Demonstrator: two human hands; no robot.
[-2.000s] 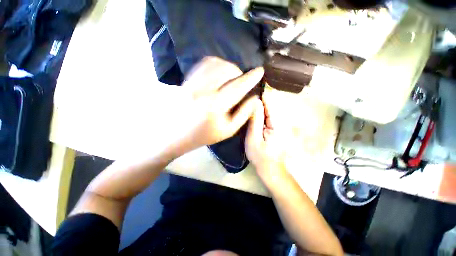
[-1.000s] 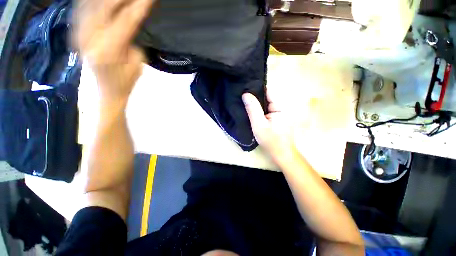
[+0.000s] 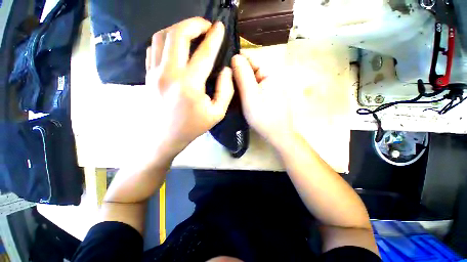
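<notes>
A dark cloth bag body [image 3: 138, 23] lies at the top centre, with a small white label near its left side. Its narrow lower end [image 3: 234, 138] hangs towards the table's front edge and shows a short silvery strip. My left hand [image 3: 187, 82] lies on the bag, with thumb and fingers at its right-hand seam edge. My right hand [image 3: 256, 97] pinches the same edge from the right side, its thumb close to my left fingertips. The needle area is not clearly visible.
Dark bags with pale-edged zippers [image 3: 38, 158] are piled at the far left. Brown machine bars [image 3: 266, 23] are right of the bag. The cream machine casting [image 3: 353, 23], a red and black tool [image 3: 443, 53] and black cord [image 3: 404, 105] are at right. Blue plastic [image 3: 409, 243] is lower right.
My left hand has come down from the upper left onto the bag's edge. The bag body now lies flatter, showing a white label. My right hand has moved up along the edge.
</notes>
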